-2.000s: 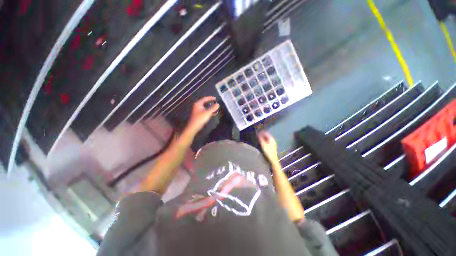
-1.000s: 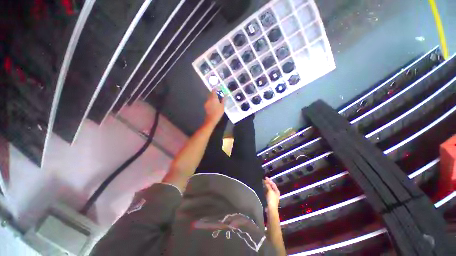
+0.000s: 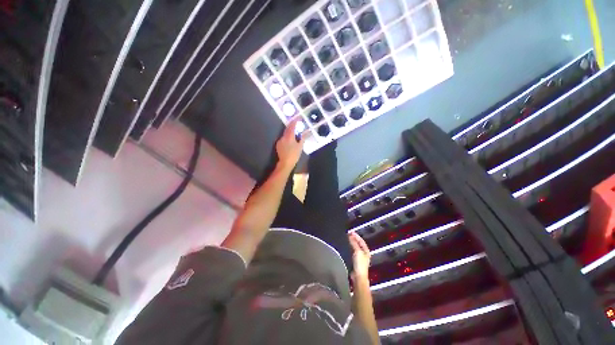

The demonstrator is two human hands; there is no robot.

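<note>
A white compartment tray (image 3: 444, 64) shows at top centre, tilted, its upper edge cut off by the frame. Dark round watch heads (image 3: 330, 102) fill many pockets; pockets on its right side are pale and empty. Three units along its left edge are lit white, one of them (image 3: 276, 88) near the left corner. My left hand (image 3: 290, 143) is at the tray's near left corner, fingertips on the lowest lit watch head (image 3: 299, 126), which sits at a pocket. My right hand (image 3: 361, 251) hangs low beside my body, fingers loosely apart, with nothing visible in it.
Rack shelves (image 3: 108, 101) with bright edges rise at left. More shelves (image 3: 431, 232) with small units and red lights stand at right, crossed by a dark post (image 3: 485, 202). A red bin (image 3: 602, 219) is at far right. A black cable (image 3: 152, 215) runs at lower left.
My left hand has moved from beside the tray to its near left corner. Three lit units now show along that edge, where none was lit at first. My right hand has dropped away from the tray.
</note>
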